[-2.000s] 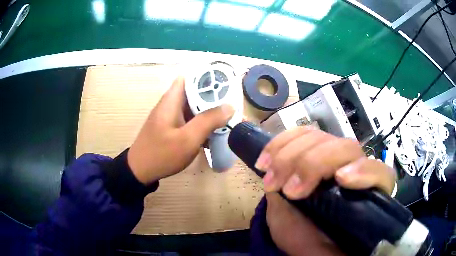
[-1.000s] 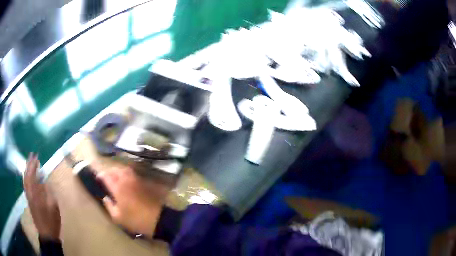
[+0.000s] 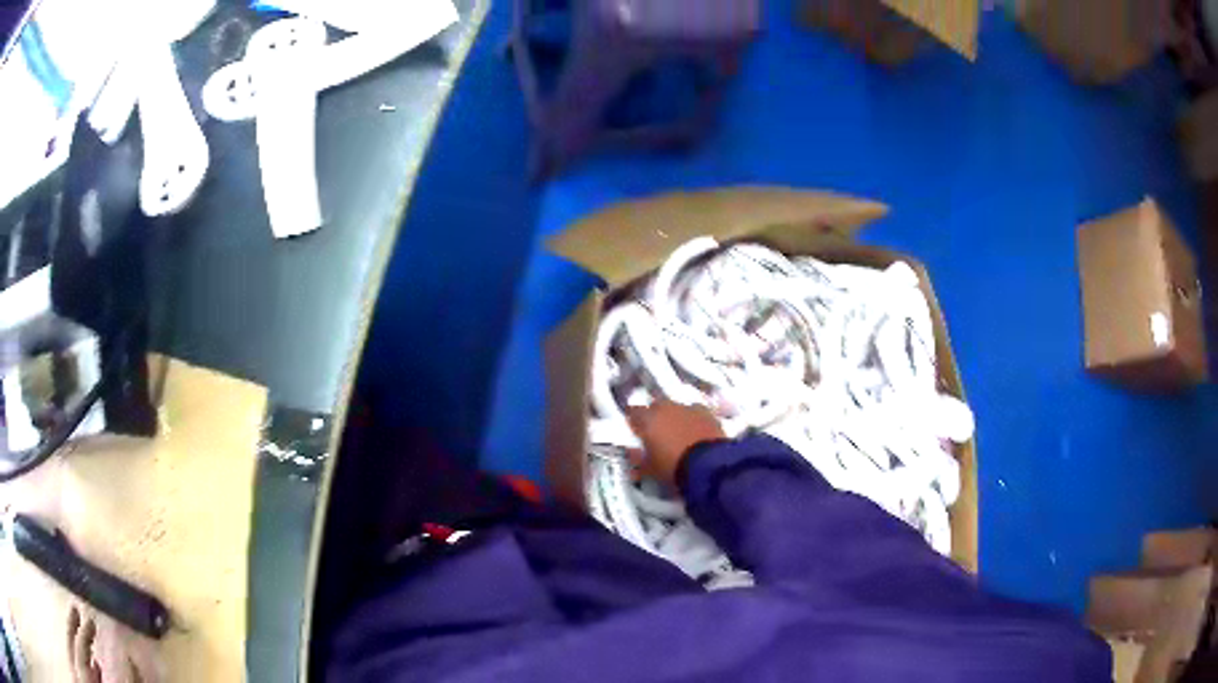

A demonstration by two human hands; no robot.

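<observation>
An open cardboard box on the blue floor holds a pile of curved white housing arms. My right hand is inside the box at its left side, touching the white pieces. Its fingertips are hidden among them, so I cannot tell whether it grips one. The black electric screwdriver lies on the cardboard work mat at the lower left. Blurred, finger-like shapes at the bottom left edge seem to be part of my left hand; its grip cannot be made out.
Loose white housing covers lie on the black bench top at the upper left. The bench edge runs between the mat and the box. A small closed carton stands on the floor at right. A purple stool-like object is at the top.
The view has swung right and down from the bench to the floor box. My right hand has left the screwdriver on the mat and moved into the box.
</observation>
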